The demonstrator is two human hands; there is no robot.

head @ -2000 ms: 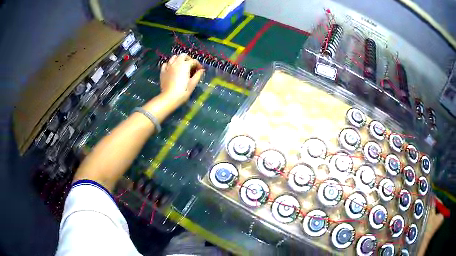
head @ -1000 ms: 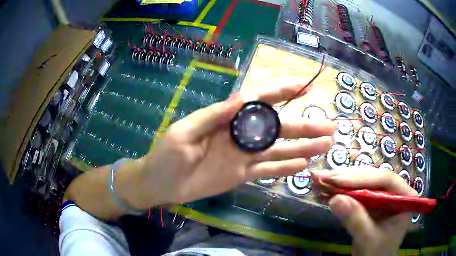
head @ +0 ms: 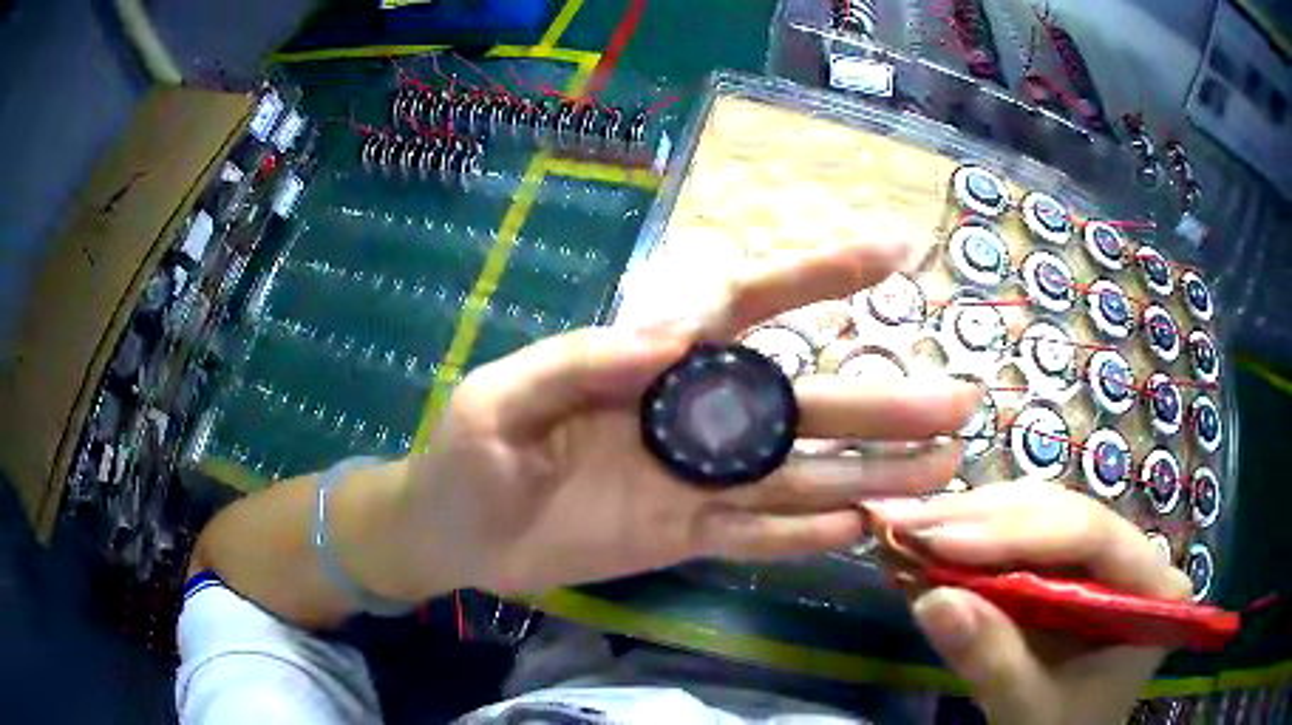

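Observation:
My left hand (head: 567,453) is palm up in the middle of the view, with a dark round speaker driver (head: 720,414) lying at the base of its fingers, dark rim and paler centre showing. My right hand (head: 1056,581) is at the lower right, closed around a red test probe (head: 1084,606). Its fingertips touch or nearly touch the left hand's fingers; the probe's tip is hard to make out. Behind the hands, the main blister tray (head: 808,156) holds white-ringed drivers lying flat, mostly on its right side.
The slotted blister tray (head: 383,298) lies on the green mat at left, with rows of drivers on edge at its back. A cardboard sheet (head: 121,255) covers stacked trays at far left. Rear blister trays (head: 942,85) stand at the back right. A blue bin (head: 475,26) is at the back.
My left hand has come from the slotted tray to the middle with a driver. In the last second, the driver has shifted slightly down, and both hands stay close together. The view has tilted slightly.

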